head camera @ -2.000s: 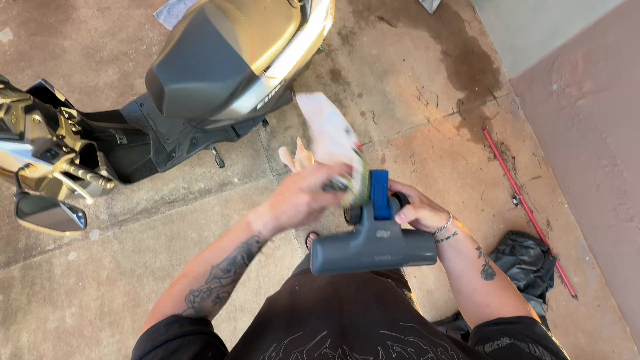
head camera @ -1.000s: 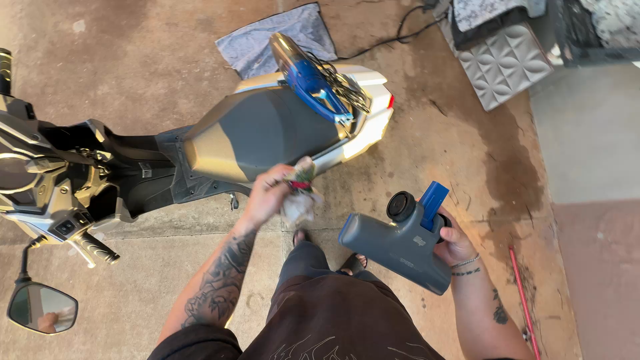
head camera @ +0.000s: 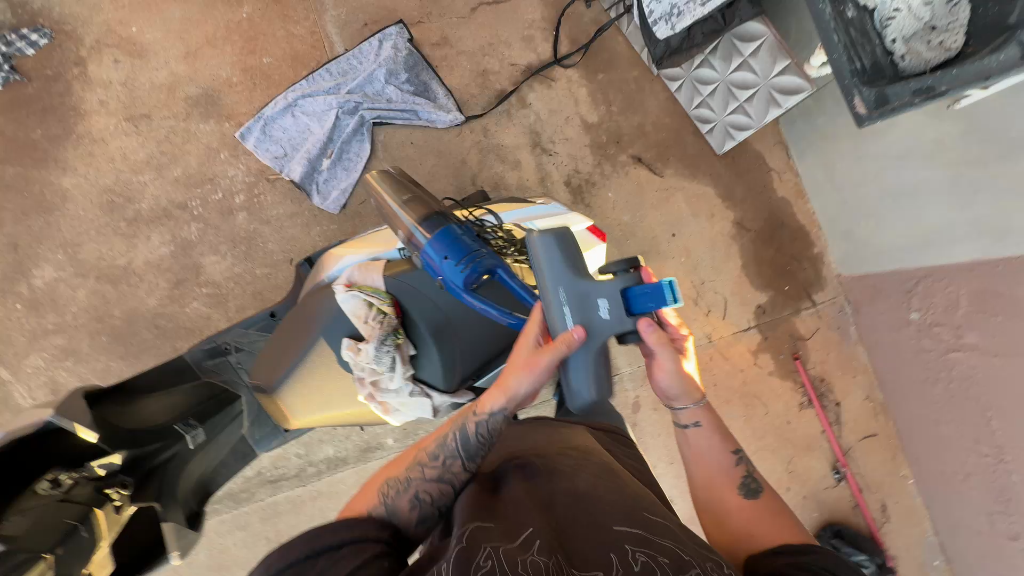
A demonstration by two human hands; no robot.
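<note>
Both hands hold a grey vacuum floor head [head camera: 578, 312] with a blue clip [head camera: 652, 297] and dark wheels. My left hand [head camera: 538, 352] grips its grey body from the left. My right hand [head camera: 668, 352] is closed around the neck end by the blue clip. On the scooter's seat [head camera: 448, 328], left of the hands, rests a blue handheld vacuum [head camera: 456, 252] with a clear dust cup and a bundled black cord. A crumpled white patterned cloth [head camera: 380, 344] lies on the seat in front of it.
A grey towel [head camera: 352, 104] is spread on the concrete floor beside a black cable [head camera: 520, 84]. Silver patterned panels [head camera: 736, 88] and a black tub [head camera: 864, 88] stand at upper right. A red pole [head camera: 836, 448] lies near the pink wall at right.
The cloth that was in my left hand now lies on the seat. My left hand has moved right and taken hold of the grey floor head, which has turned more upright in view.
</note>
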